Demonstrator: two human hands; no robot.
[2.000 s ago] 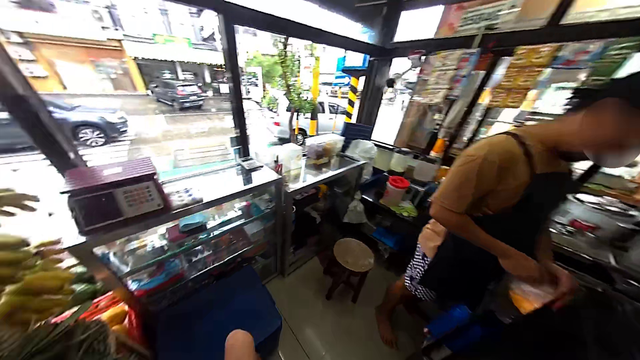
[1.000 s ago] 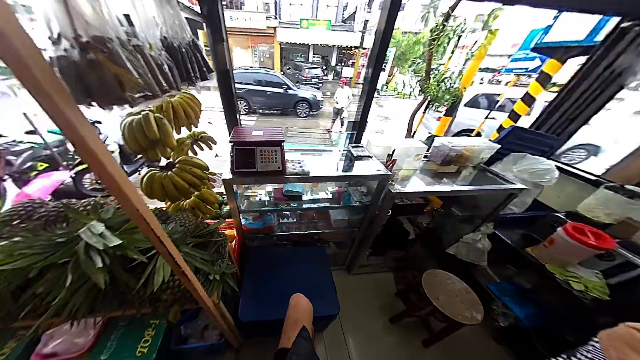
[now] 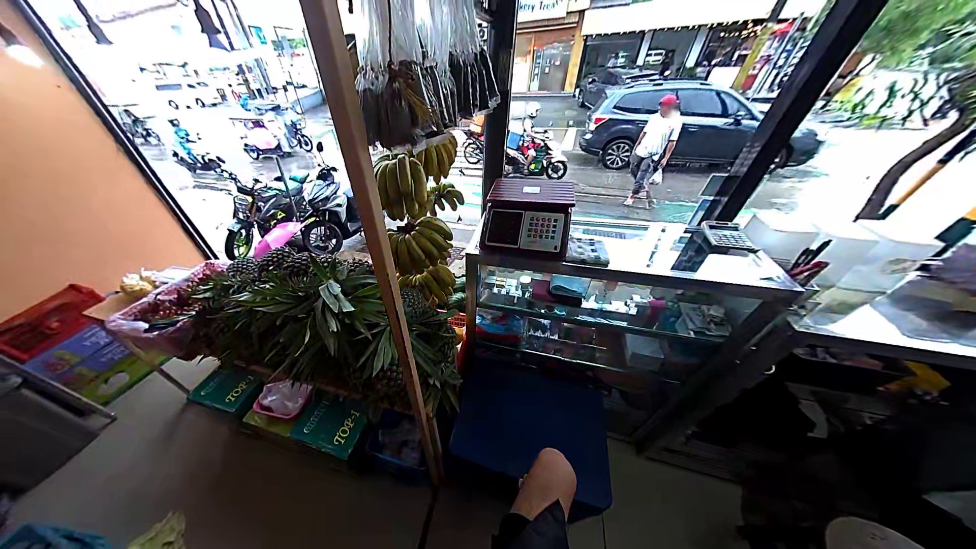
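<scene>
Neither my left hand nor my right hand is in view. A bare knee, with dark cloth below it, shows at the bottom centre in front of a dark blue box-like seat. Behind the seat stands a glass display counter with small goods on its shelves. A maroon-topped weighing scale rests on its left end, and a calculator lies toward the right. Left of the counter, bunches of bananas hang beside a wooden post, near heaped pineapples.
Green cartons and a blue crate sit under the pineapple stand. A red crate is at the far left. A round stool top shows at the lower right. Outside the glass are a person, a dark car and motorcycles.
The view has swung far to the left. The person in an apron, seen at the right two seconds ago, is out of view. The person outside now appears in front of the dark car.
</scene>
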